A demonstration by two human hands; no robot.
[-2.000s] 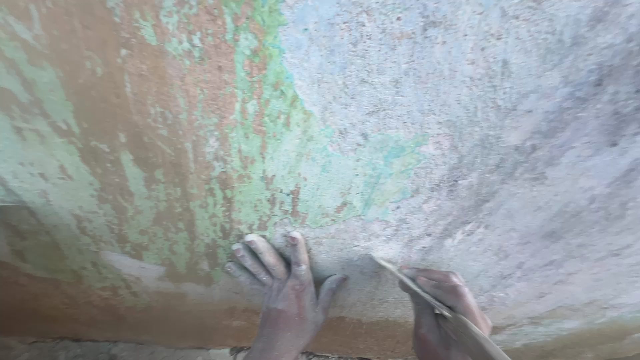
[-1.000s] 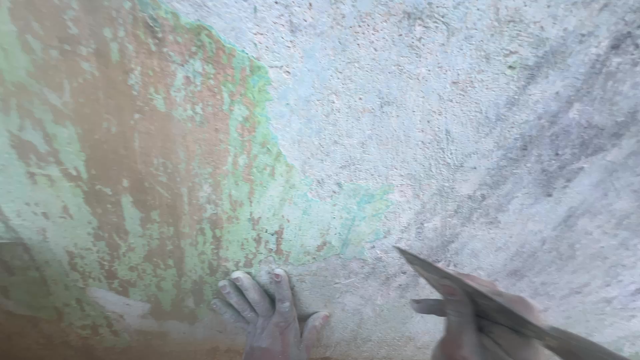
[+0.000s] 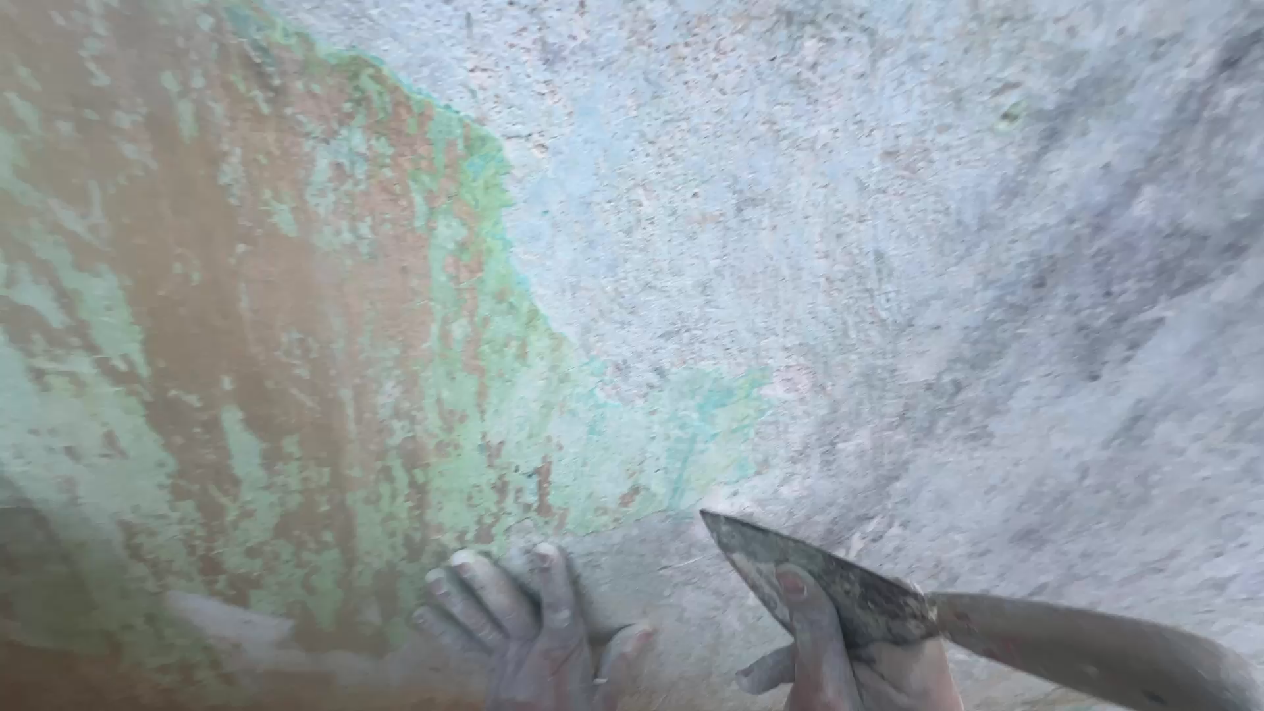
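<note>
My right hand (image 3: 839,652), at the lower right, grips a pointed trowel (image 3: 810,573) by its metal blade, with the thumb or a finger lying over the blade. The tip points up and left, at the edge of the green paint. The trowel's handle (image 3: 1096,642) extends to the lower right. My dusty left hand (image 3: 538,622) rests with spread fingers on the wall (image 3: 889,276), left of the trowel, and holds nothing.
Peeling green paint (image 3: 563,444) and brown patches (image 3: 227,257) cover the wall's left side. Rough, pale grey-blue plaster (image 3: 731,237) spans the middle and right. A brown band (image 3: 79,676) runs along the lower left.
The trowel has turned, its blade now showing broadside rather than nearly edge-on as two seconds ago. My left hand stays against the wall with fingers spread.
</note>
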